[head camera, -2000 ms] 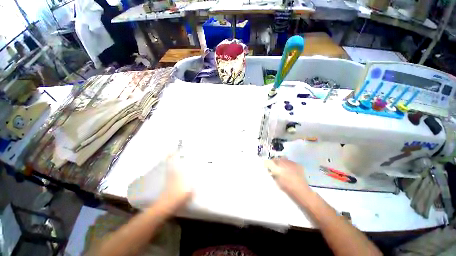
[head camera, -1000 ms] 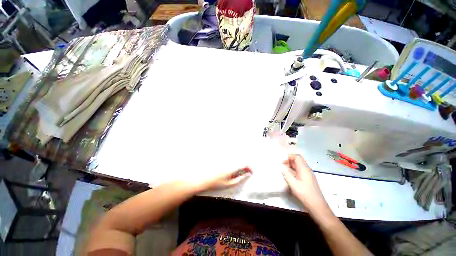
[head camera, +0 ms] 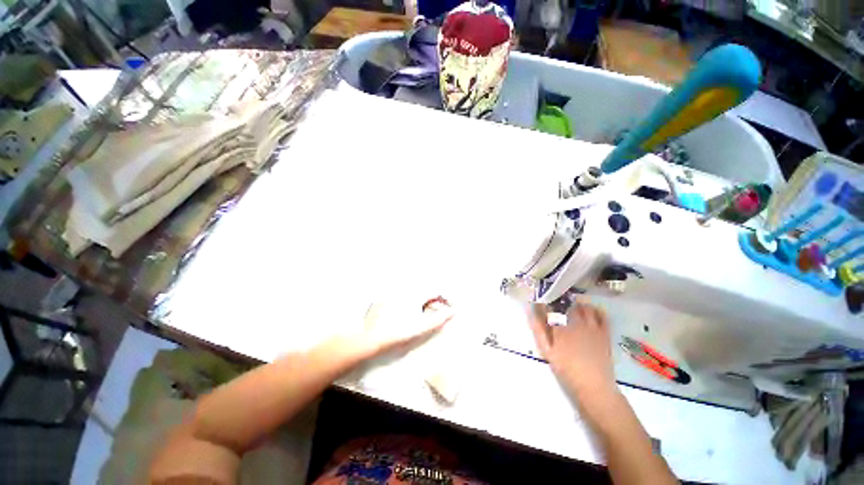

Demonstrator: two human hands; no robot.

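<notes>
The cloth panel point(head camera: 441, 384) looks nearly white in the glare; a pale beige part of it shows at the table's front edge. My left hand point(head camera: 417, 317) lies on the cloth left of the needle area, fingers pointing right; glare hides whether it pinches the cloth. My right hand point(head camera: 573, 341) is just below the sewing machine's needle end, fingers reaching toward the presser foot; what its fingertips touch cannot be told. The white sewing machine point(head camera: 692, 275) stands on the right. Red-orange snips point(head camera: 656, 360) lie on its bed, right of my right hand.
Layered beige cloth point(head camera: 161, 175) lies on the plastic-covered side table point(head camera: 142, 275) at the left. A pale tub point(head camera: 606, 85) with a patterned cloth-covered item point(head camera: 474, 57) is behind. A blue-green and yellow elongated object point(head camera: 687, 104) rises above the machine head. Cloth strips point(head camera: 803, 426) hang at the right.
My right hand has moved up closer to the needle end. My left hand has shifted slightly left with the cloth, whose beige part now shows at the front edge. The view has turned slightly.
</notes>
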